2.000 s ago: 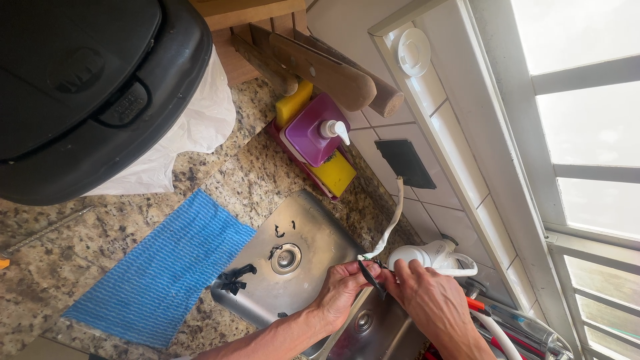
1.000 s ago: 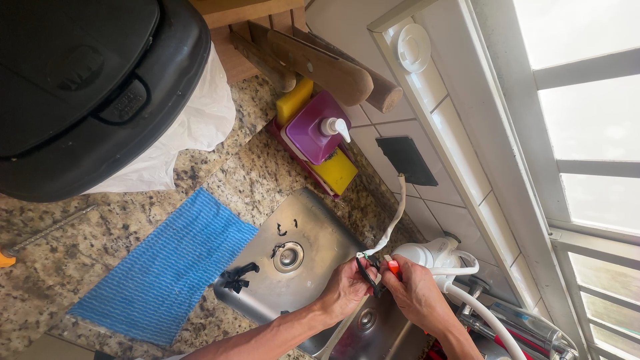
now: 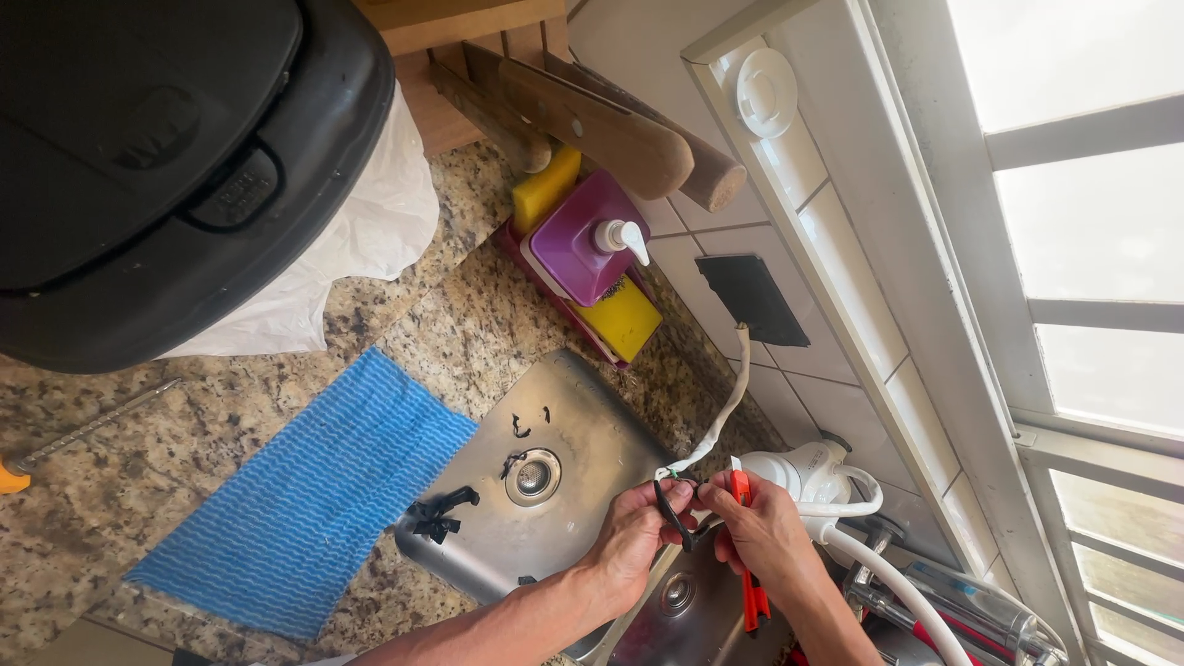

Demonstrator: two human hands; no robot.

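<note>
My left hand (image 3: pixel 638 532) pinches a black cable (image 3: pixel 668 518) where it meets a white-sleeved cable (image 3: pixel 726 407) that comes out of a black wall plate (image 3: pixel 754 299). A bit of green shows at the junction. My right hand (image 3: pixel 763 532) holds an orange utility knife (image 3: pixel 747 555), its blade end pointing up, while its thumb and finger touch the black piece beside my left fingertips. Both hands are over the divider of a steel double sink (image 3: pixel 592 416). Scraps of black tape (image 3: pixel 444 513) lie on the sink's rim and in its left basin.
A blue cloth (image 3: pixel 305 499) and a screwdriver or bit with an orange end (image 3: pixel 92 425) lie on the granite counter. A purple soap dispenser (image 3: pixel 578 240), yellow sponges (image 3: pixel 620 319), wooden-handled knives (image 3: pixel 601 120) and a black bin (image 3: pixel 185 185) stand around. A white water tap unit (image 3: pixel 805 472) is near my right hand.
The orange knife shows more fully along my right palm now, with its blade end up. Both hands stay at the cable junction, where the fingers have shifted slightly.
</note>
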